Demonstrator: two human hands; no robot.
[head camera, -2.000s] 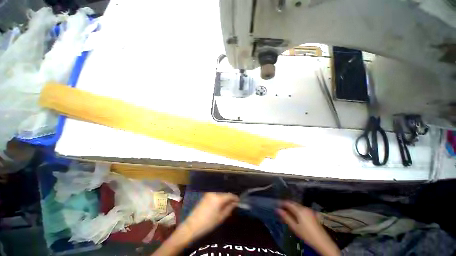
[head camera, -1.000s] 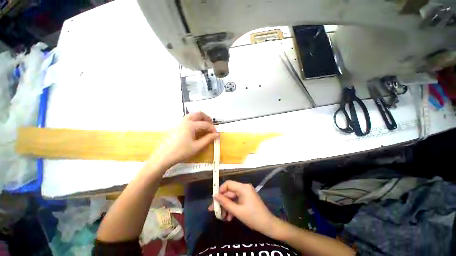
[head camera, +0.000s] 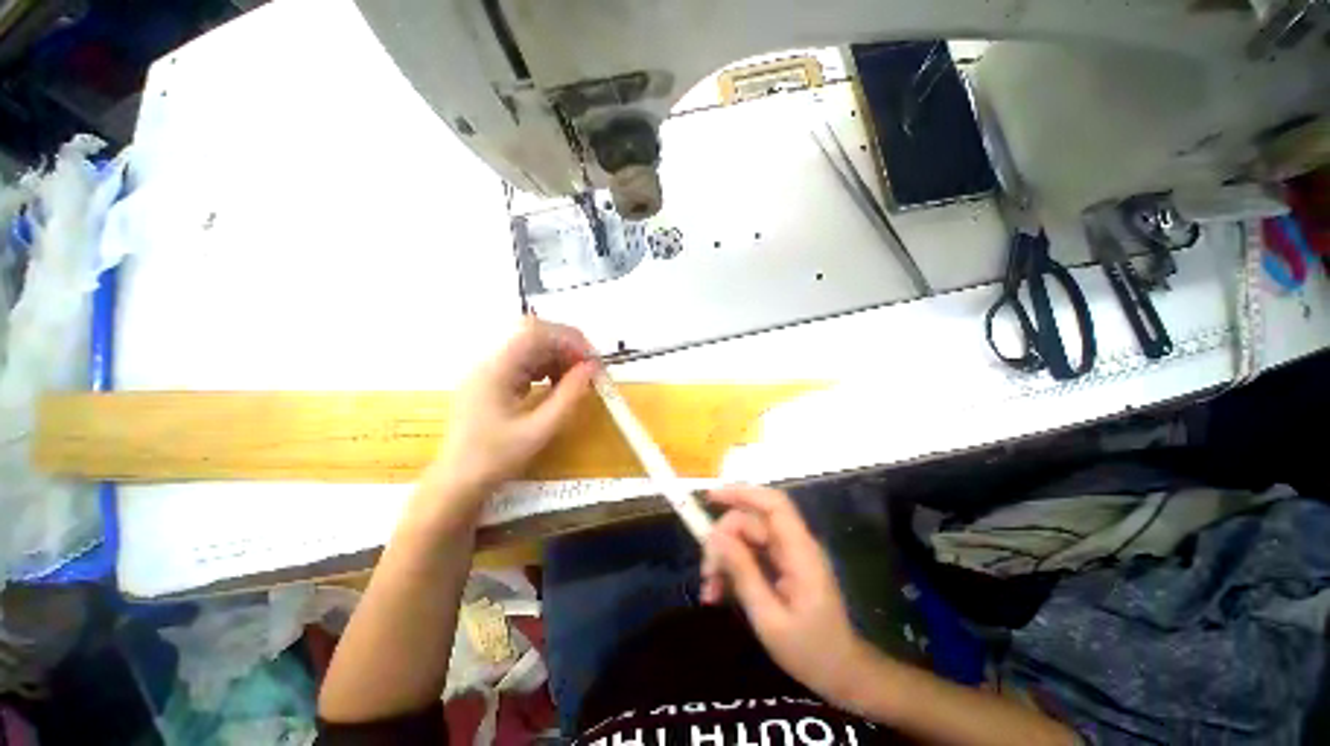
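Observation:
The long yellow-tan pattern strip (head camera: 263, 434) lies flat along the front of the white table, its notched end to the right. My left hand (head camera: 518, 401) is over the strip, thumb and fingers pinching one end of the white measuring tape (head camera: 646, 449). My right hand (head camera: 773, 568) holds the tape lower down, in front of the table edge. The tape is stretched slantwise across the strip between both hands. The left palm hides part of the strip.
The sewing machine head (head camera: 627, 161) stands behind the strip. Tweezers (head camera: 872, 211), a phone (head camera: 923, 124), black-handled scissors (head camera: 1040, 313) and snips (head camera: 1135, 299) lie to the right. Sheer white pieces (head camera: 56, 364) hang at the left. Grey patterned cloth (head camera: 1167, 627) is heaped at lower right.
Both hands have come up from the lap to the strip with the tape. Since one second ago the tape has swung from upright to slanting, its lower end moving right. The strip now lies straighter.

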